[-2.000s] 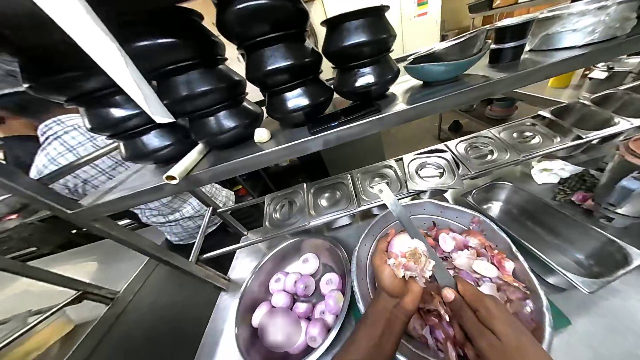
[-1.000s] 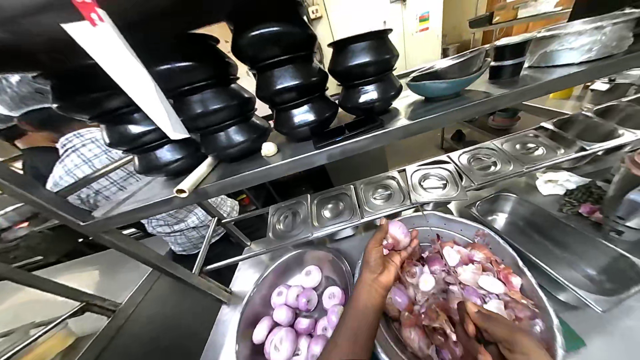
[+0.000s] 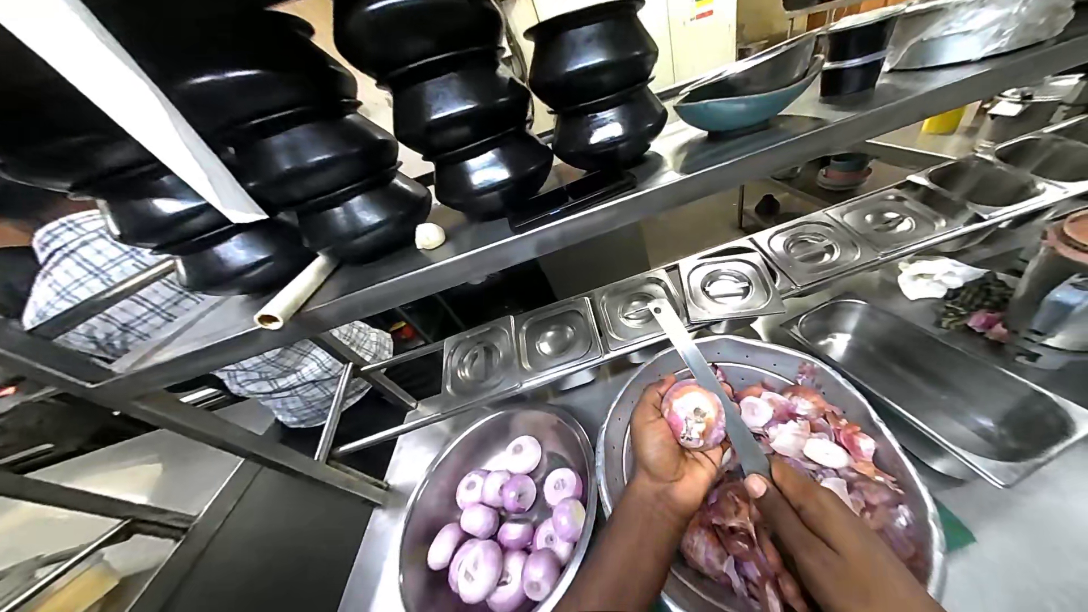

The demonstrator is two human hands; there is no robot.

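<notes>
My left hand (image 3: 667,450) holds a red onion (image 3: 694,414) with its cut, root-like end facing up, over a perforated metal colander (image 3: 625,382). My right hand (image 3: 795,501) grips a knife, its long blade (image 3: 710,378) slanting up to the left against the onion's right side. Beneath both hands, onion skins and cut ends (image 3: 829,433) fill much of the colander, with unpeeled onions low down by my wrists. Peeled onions (image 3: 514,493) lie in an oval steel bowl (image 3: 425,450) left of the colander. My right palm hides the knife's handle.
Lidded steel inserts (image 3: 557,336) line the counter behind the colander. An empty steel pan (image 3: 935,382) stands right. Stacked black pots (image 3: 463,110), a rolled tube (image 3: 296,291) and a blue bowl (image 3: 748,106) rest on the overhead shelf (image 3: 476,255). A person in a checked shirt (image 3: 297,374) is beyond the frame.
One second ago my right hand was low among the skins; now it is raised, with the knife blade against the onion. My left hand has lowered and now shows the onion's cut end.
</notes>
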